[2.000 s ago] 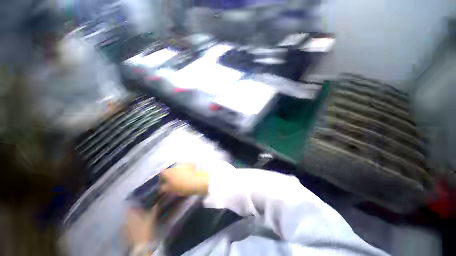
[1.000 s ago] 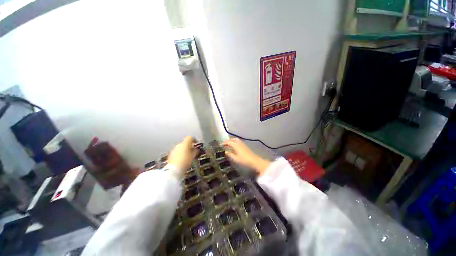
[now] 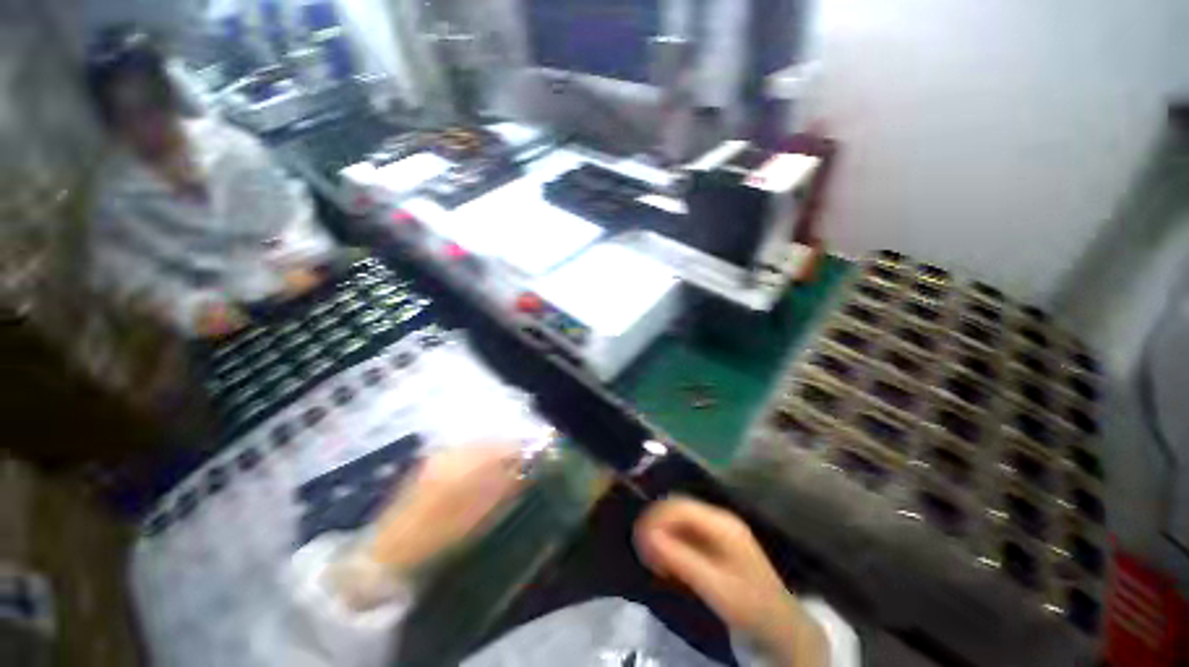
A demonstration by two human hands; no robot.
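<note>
My left hand is blurred, over the right end of a black fixture at the front left; a small shiny thing shows at its fingertips, too blurred to name. My right hand is over the dark bench edge, fingers curled; whether it holds something cannot be told. The fixture lies on a white blister tray with a row of dark squares along its far edge. The stack of clear blister trays at the right holds rows of dark squares.
A benchtop robot with red buttons stands ahead on the green mat. A small loose item lies on the mat. A seated coworker is at the left behind a black tray. A red box is at the lower right.
The view has swung left from the wall and the clear tray stack to the bench. Both hands have left the stack; my left hand is now by the fixture, my right over the bench edge.
</note>
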